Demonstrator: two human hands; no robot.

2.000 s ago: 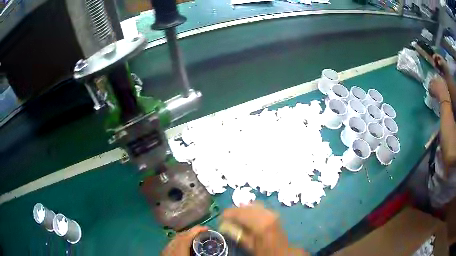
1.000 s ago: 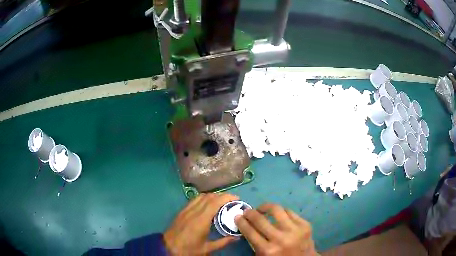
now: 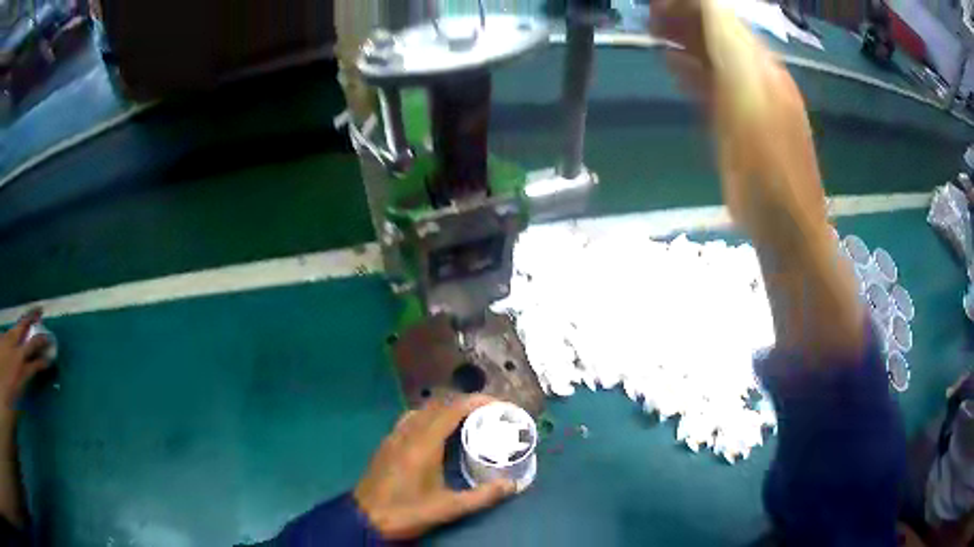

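Observation:
My left hand (image 3: 427, 467) grips a white fan housing (image 3: 499, 443) by its left side, at the front edge of the press base plate (image 3: 470, 369). A white impeller sits inside the housing's rim. My right hand (image 3: 684, 27) is raised at the top edge, blurred and partly cut off, near the upper end of the press lever (image 3: 578, 102); whether it holds anything cannot be told. The green arbor press (image 3: 459, 251) stands behind the base plate, its ram above the central hole.
A bright pile of impellers (image 3: 652, 321) lies right of the press. Open housings (image 3: 886, 299) stand at the right, partly behind my right arm. Another person's hand (image 3: 19, 353) is on a white housing at the far left. The conveyor (image 3: 235, 203) runs behind.
My right hand has left the housing and risen to the top. My left hand has moved the housing up to the base plate. Another person's hand has appeared at left; two housings there no longer show.

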